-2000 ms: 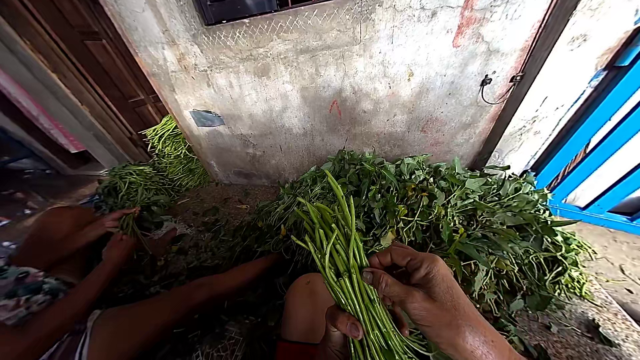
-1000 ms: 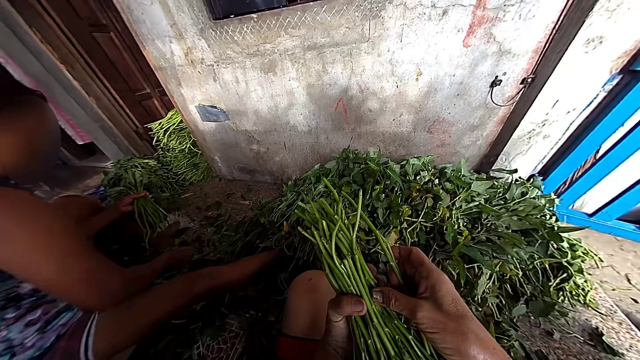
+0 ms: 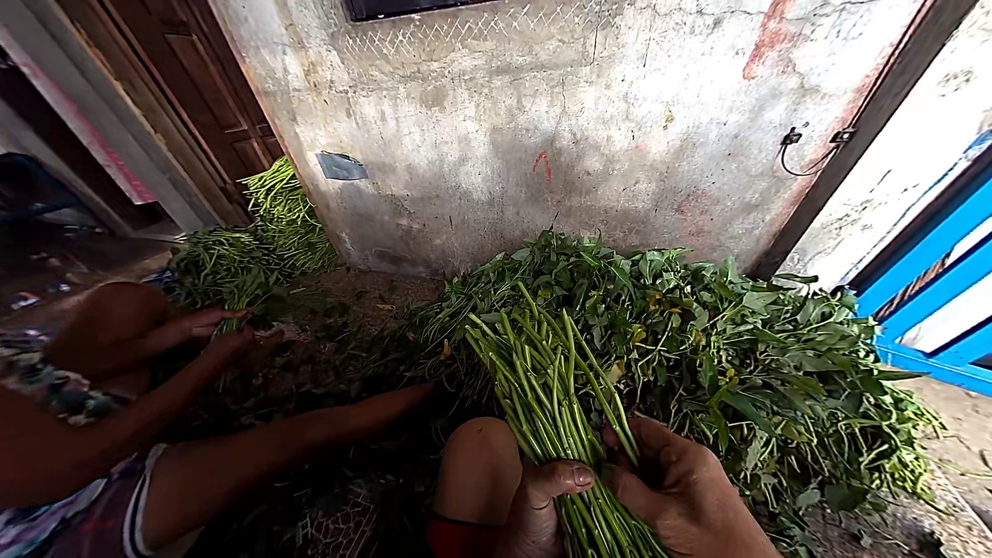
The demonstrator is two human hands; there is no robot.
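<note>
A bundle of long green leafy-vegetable stems (image 3: pixel 542 387) stands tilted in front of me, its stem tips pointing up and away. My left hand (image 3: pixel 546 496) grips it low down, with the thumb across the front of the stems. My right hand (image 3: pixel 682 484) is at the bundle's right side and pinches a few stems that lean apart from the rest; some of its fingers are hidden. Just beyond both hands lies a large heap of leafy green stems (image 3: pixel 697 333) against the wall.
At the left, a seated person's hands (image 3: pixel 221 329) hold a leafy bunch beside a pile of green bundles (image 3: pixel 283 221). That person's leg (image 3: pixel 310 457) reaches towards my knee (image 3: pixel 480 457). A concrete wall (image 3: pixel 480 155) stands ahead, a blue metal gate (image 3: pixel 930 310) at the right.
The co-worker, who leaned large into view at the left a second ago, has moved back. My left hand keeps its hold on the bundle; my right hand remains beside it.
</note>
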